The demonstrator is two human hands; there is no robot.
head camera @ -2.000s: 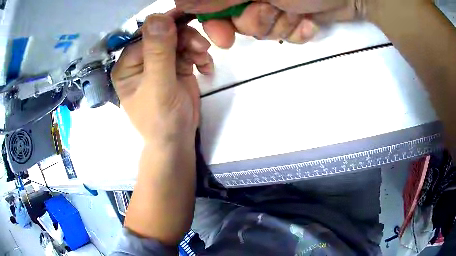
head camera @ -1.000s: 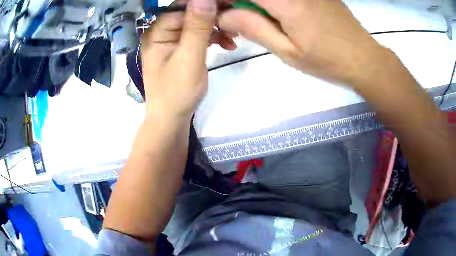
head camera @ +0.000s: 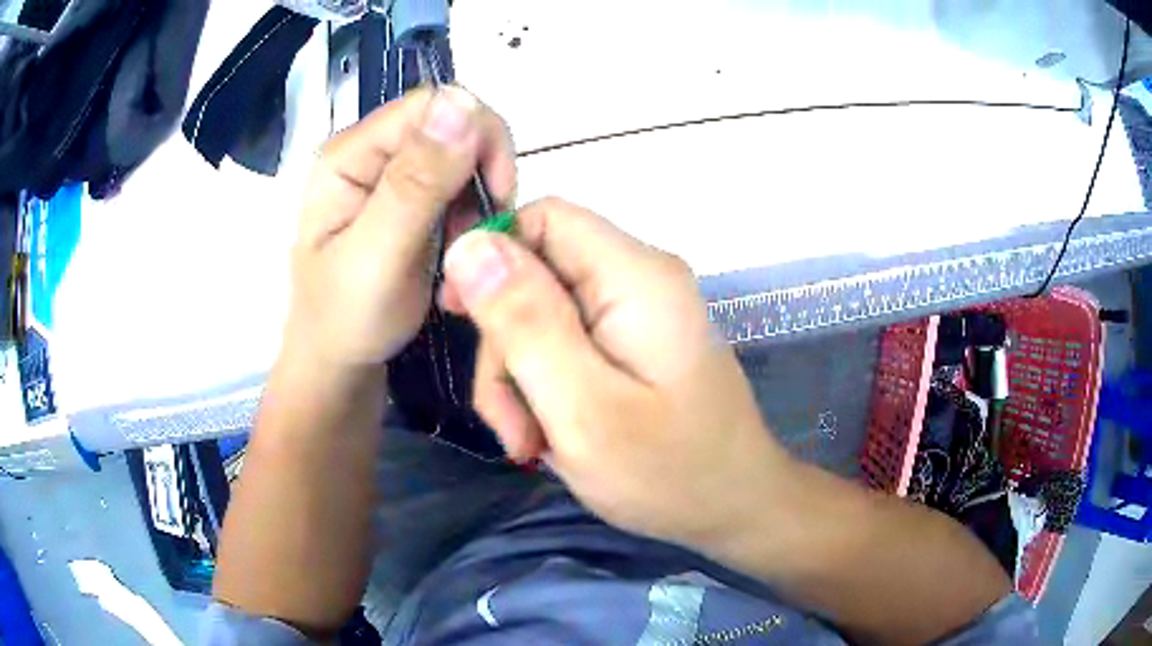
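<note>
The green-handled screwdriver [head camera: 499, 225] is in my right hand [head camera: 606, 366], which covers most of its grip. Its dark shaft slants up to the curled fingers of my left hand [head camera: 379, 227], thumb and index pinched around it; the tip cannot be told. A thin metal part shows just above my left fingertips, below a grey cylinder [head camera: 421, 18] of the machine. A dark fabric strip [head camera: 430, 385] with white stitches runs behind my left hand and over the front table edge to my lap.
Bunched dark fabric [head camera: 114, 88] lies at upper left, with another dark piece [head camera: 253, 95] beside it. A tape ruler [head camera: 821, 300] follows the front table edge. A red basket [head camera: 1055, 366] with dark scraps is at lower right, beside a blue crate [head camera: 1131, 429]. A dark cord hangs at right.
Both hands have moved down in the picture. My right hand has come in lower, close beside my left, with the screwdriver now pointing upward. The view has shifted, showing more of the red basket.
</note>
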